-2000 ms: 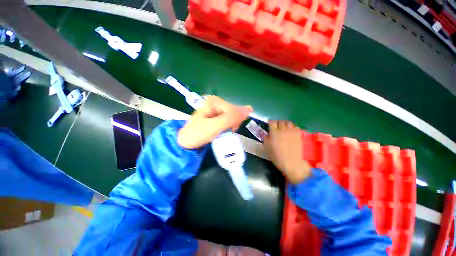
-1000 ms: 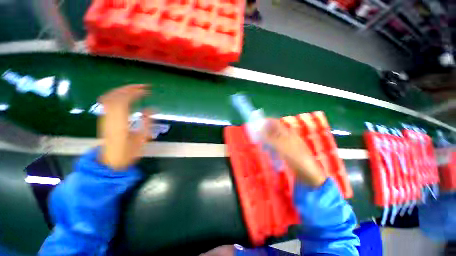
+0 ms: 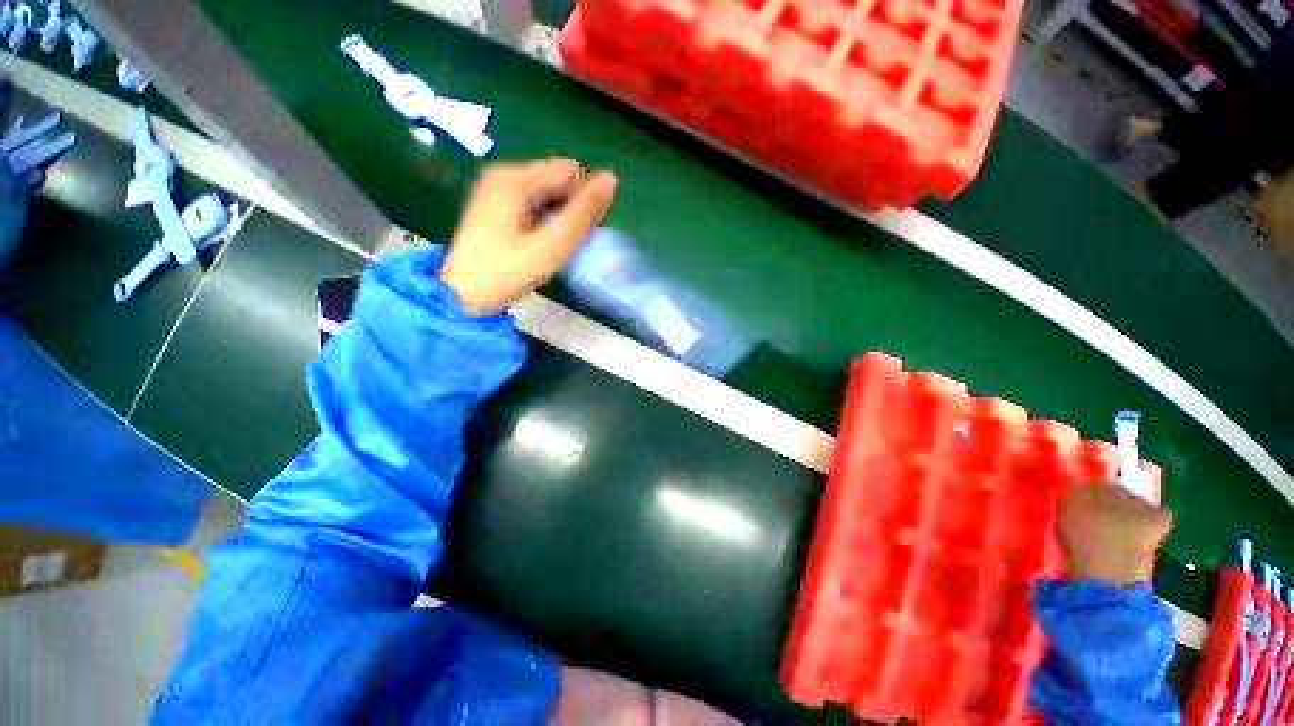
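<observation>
My left hand (image 3: 525,227) is over the conveyor's near edge with its fingers curled. A blurred pale blue watch (image 3: 613,270) with a white tag (image 3: 673,325) lies or moves just right of it; I cannot tell if the fingers touch it. My right hand (image 3: 1114,532) is closed over another pale blue watch (image 3: 1128,443) at the right-hand slot of the red tray (image 3: 922,539). That watch's strap end sticks out past the tray's far edge, and the rest is hidden under the hand. The other slots in view hold no watches.
Another watch (image 3: 415,97) lies on the green conveyor (image 3: 795,284). Stacked red trays (image 3: 795,99) stand across the belt. Loose watches (image 3: 173,227) lie at left. A phone (image 3: 335,305) is mostly hidden by my left sleeve. A filled red tray (image 3: 1235,652) is at far right.
My right hand has carried a watch from the tray's left side to its right-hand slot. My left hand has curled its fingers. The camera view has swung back left.
</observation>
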